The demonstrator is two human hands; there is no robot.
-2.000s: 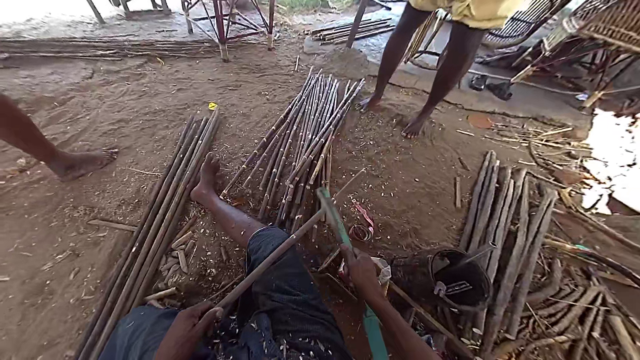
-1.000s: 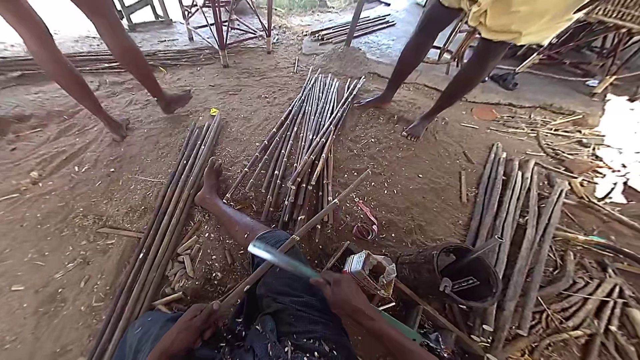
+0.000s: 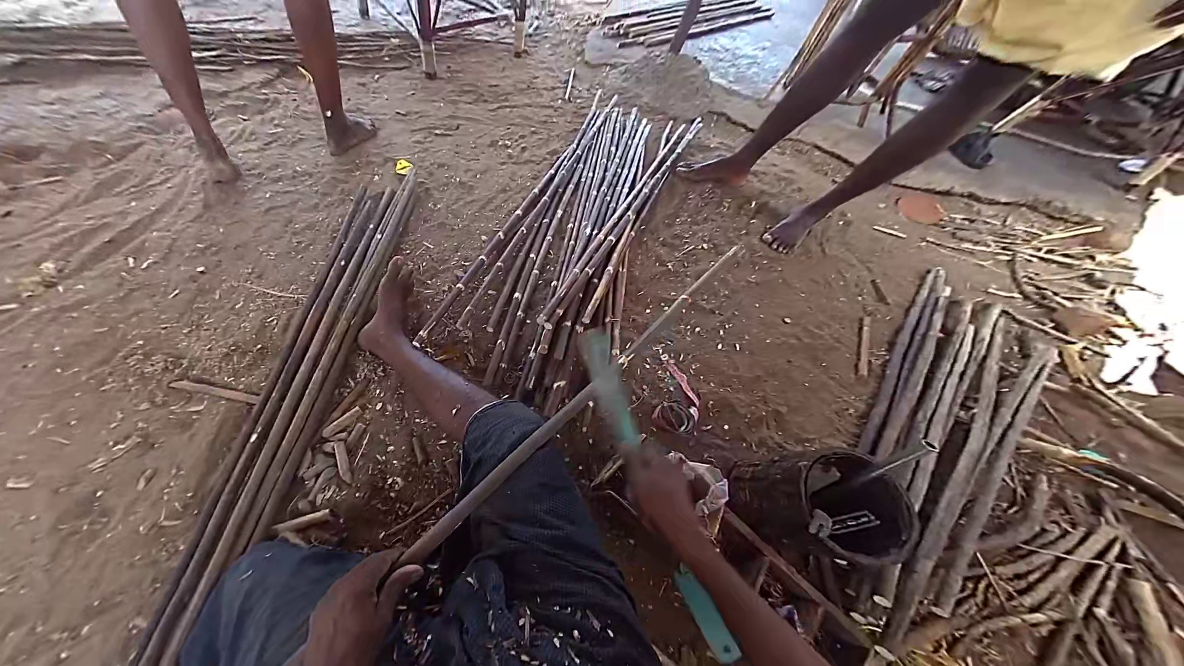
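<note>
A long wooden stick (image 3: 532,449) runs up and to the right across my thigh. Its lower end is gripped by my left hand (image 3: 356,597). My right hand (image 3: 659,490) is closed around a blurred tool with a long blade (image 3: 610,388), which crosses the stick near its middle; whether the two touch cannot be told. Beyond my knee lies a loose bundle of thin jointed canes (image 3: 592,217). Long dark poles (image 3: 305,398) lie side by side to the left of my outstretched leg. A green strip (image 3: 708,615) shows below my right forearm.
A dark bucket (image 3: 902,546) lies tipped at my right, beside thick rough sticks (image 3: 980,444) and a heap of bent branches (image 3: 1064,573). Wood offcuts (image 3: 340,453) lie near the poles. One person's bare legs (image 3: 324,69) stand at upper left, another's (image 3: 851,111) at upper right.
The blade in my right hand, lying across the stick over my thigh one second ago, now points up and away. The person at upper left has moved to the right.
</note>
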